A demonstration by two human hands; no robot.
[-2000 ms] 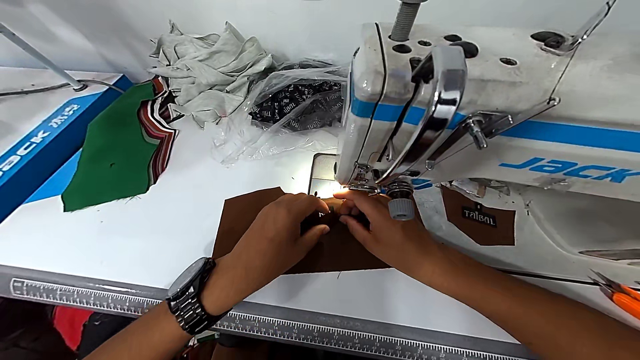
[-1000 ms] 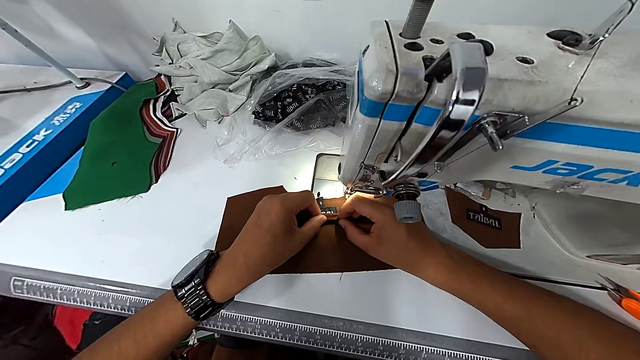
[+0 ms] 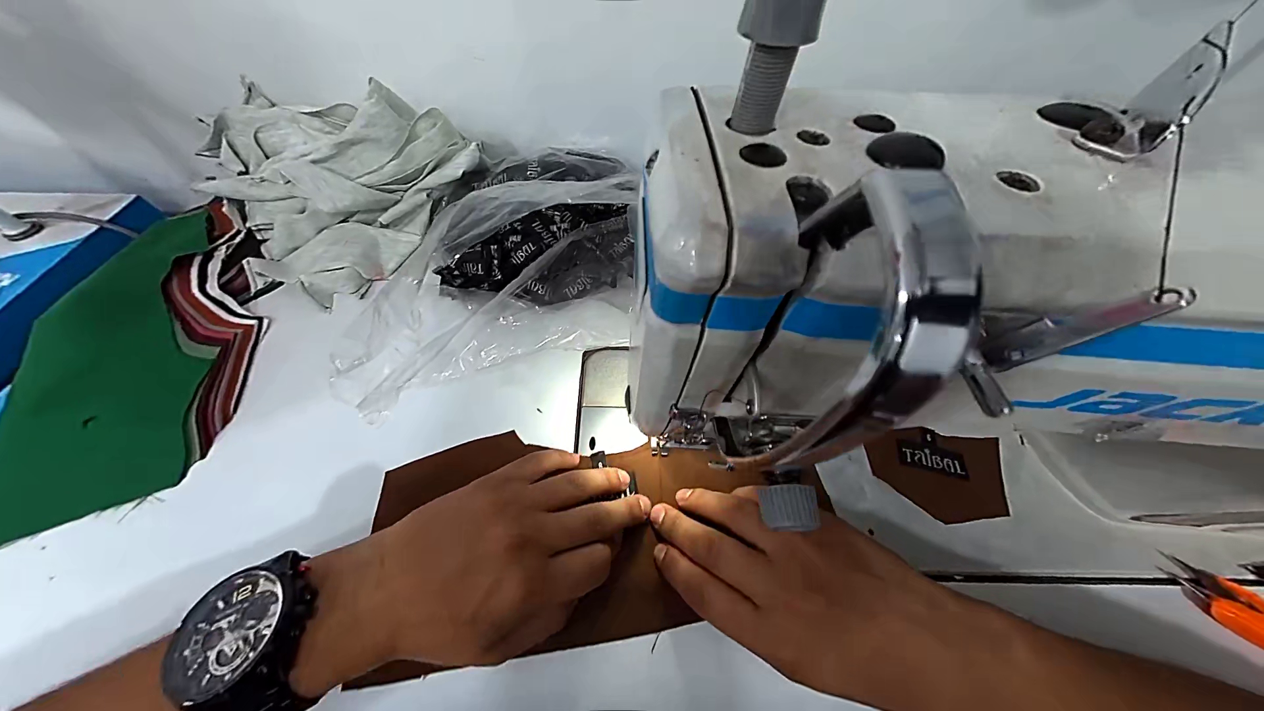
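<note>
A brown fabric panel (image 3: 444, 474) lies on the bed of a Jack sewing machine (image 3: 810, 257), its far edge by the lit presser foot (image 3: 681, 430). My left hand (image 3: 513, 553), with a black wristwatch above it on the forearm, rests flat on the panel. Its fingertips press beside a small black label (image 3: 600, 462), mostly covered by the fingers. My right hand (image 3: 760, 563) also lies flat on the panel, just right of the left one, fingertips nearly touching it. Neither hand is closed around anything.
Stacked green and striped fabric pieces (image 3: 109, 375) lie at left. Behind are crumpled pale cloth (image 3: 336, 188) and a clear plastic bag (image 3: 425, 326) of black labels. A brown piece with a label (image 3: 958, 499) lies right of the machine head, orange-handled snips (image 3: 1234, 607) at far right.
Both hands have gone from pinching at the small label to lying flatter on the brown panel, with fingers side by side. The view has shifted closer.
</note>
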